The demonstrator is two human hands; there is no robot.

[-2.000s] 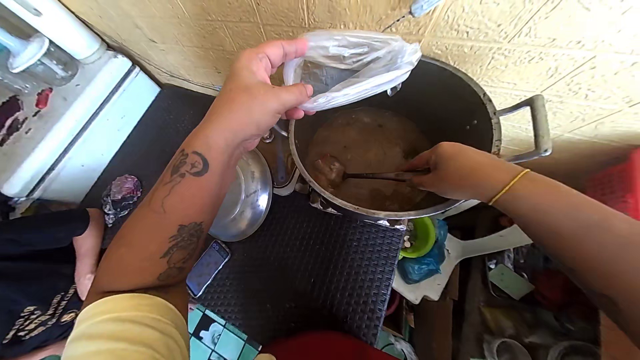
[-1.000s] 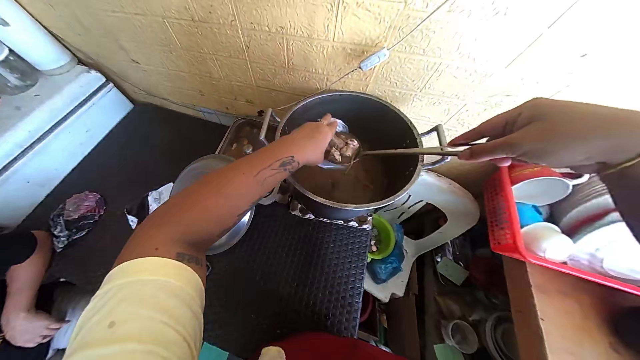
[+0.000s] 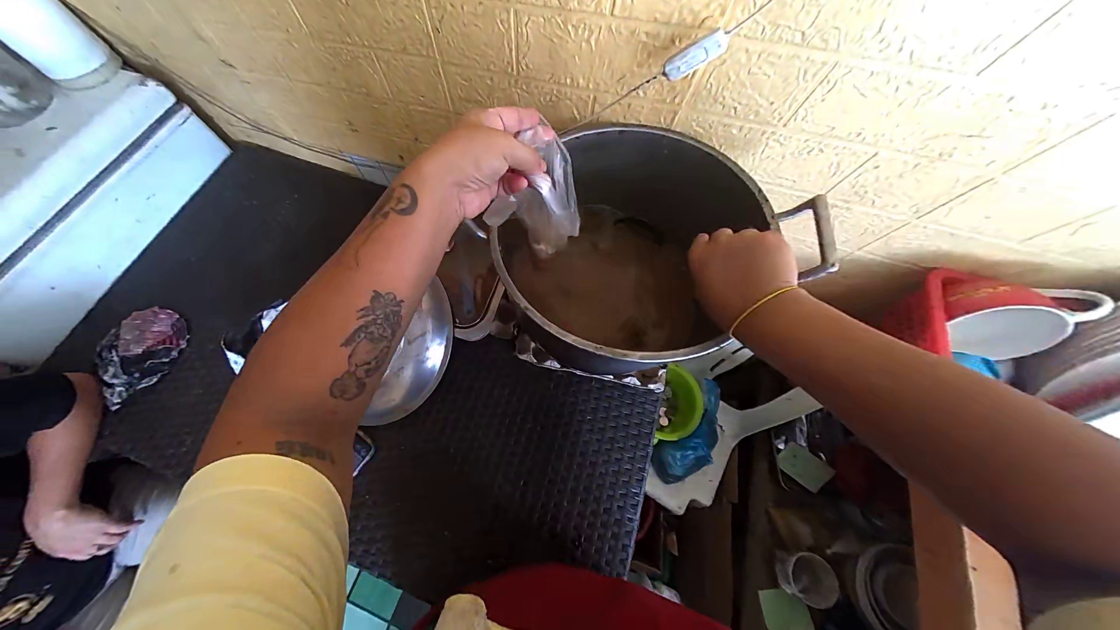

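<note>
A large metal pot (image 3: 691,162) with cloudy brown broth (image 3: 604,289) stands by the wall. My left hand (image 3: 499,162) grips the top of a clear plastic bag (image 3: 556,192) over the pot's left side; the bag hangs down with something pale brown at its bottom. My right hand (image 3: 744,271) is a fist at the pot's right side, its knuckles over the broth. What it holds is hidden; a ladle was in it earlier. A round metal lid (image 3: 411,367) lies left of the pot, partly behind my left forearm.
Foil-wrapped food (image 3: 149,350) lies on the black woven table (image 3: 525,455). A person's hand (image 3: 79,529) is at the lower left. A green bowl (image 3: 682,402) and blue plastic bag (image 3: 687,451) rest on a white plastic chair (image 3: 700,490). A red basket (image 3: 919,315) holds dishes at right.
My right hand has moved from right of the pot to its inner right side. The ladle, seen earlier with meat at my left hand, is out of sight. The bag now hangs down.
</note>
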